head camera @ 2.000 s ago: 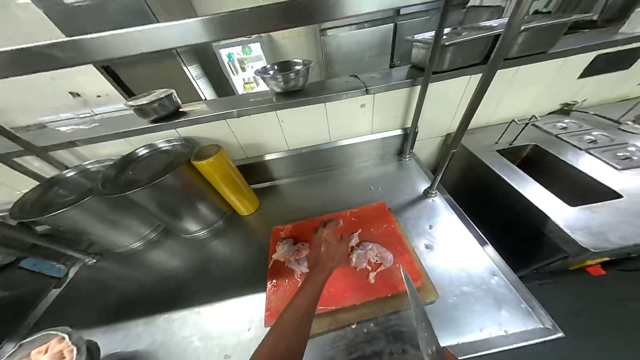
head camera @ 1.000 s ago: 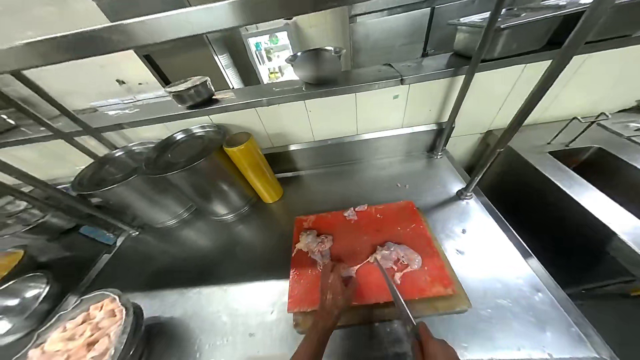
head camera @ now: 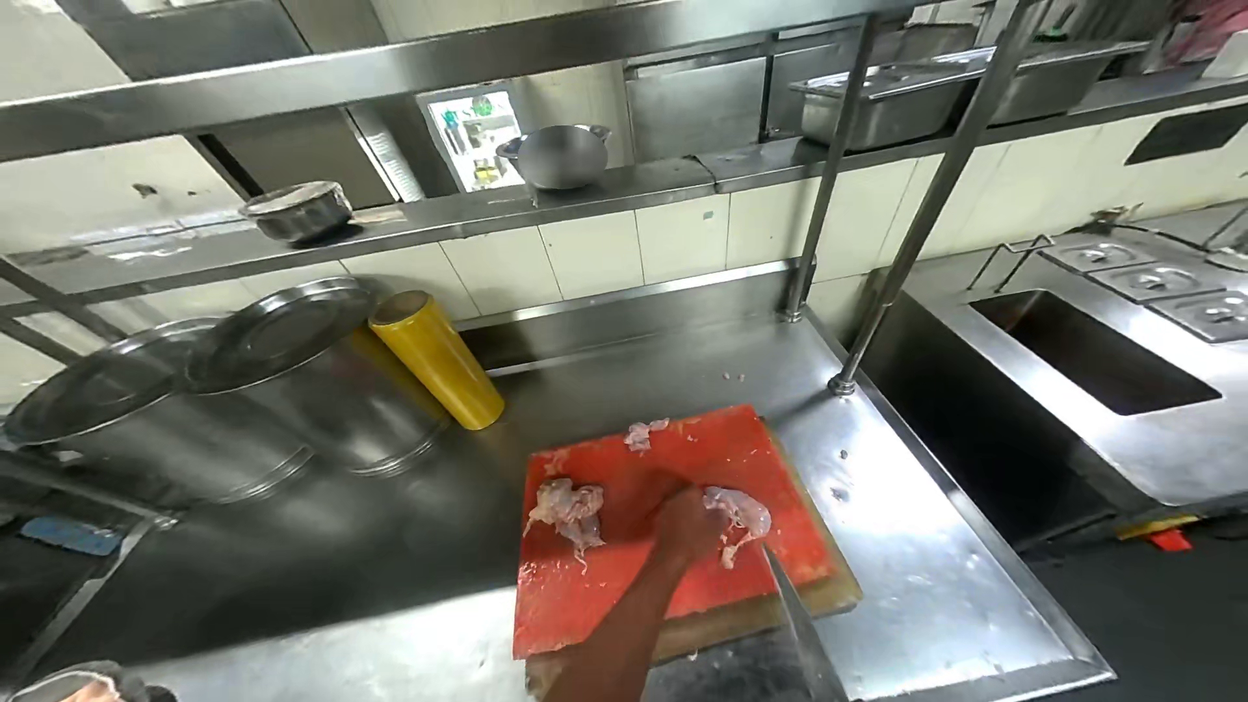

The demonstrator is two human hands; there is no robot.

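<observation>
A red cutting board (head camera: pixel 624 595) lies over a brown board on the steel table. My left hand (head camera: pixel 688 524) reaches over its middle and touches the left side of a raw meat piece (head camera: pixel 743 515), perhaps poultry; its fingers are blurred. Another raw piece (head camera: pixel 568 511) lies on the board's left part, and small scraps (head camera: pixel 643 434) lie near its far edge. A knife's steel blade (head camera: pixel 801 624) points up from the bottom edge, its tip beside the right-hand piece. The handle and my right hand are out of view.
Two large lidded steel pots (head camera: pixel 322 380) and a yellow cylinder (head camera: pixel 439 361) stand at the back left. Metal posts (head camera: pixel 916 224) rise at the right, and a shelf (head camera: pixel 653 185) holds bowls and pans. A container's rim (head camera: pixel 88 673) shows at bottom left.
Since one second ago my left hand has moved up the board to the right-hand meat piece. The knife has come off that piece toward the near right. My right hand has left the view.
</observation>
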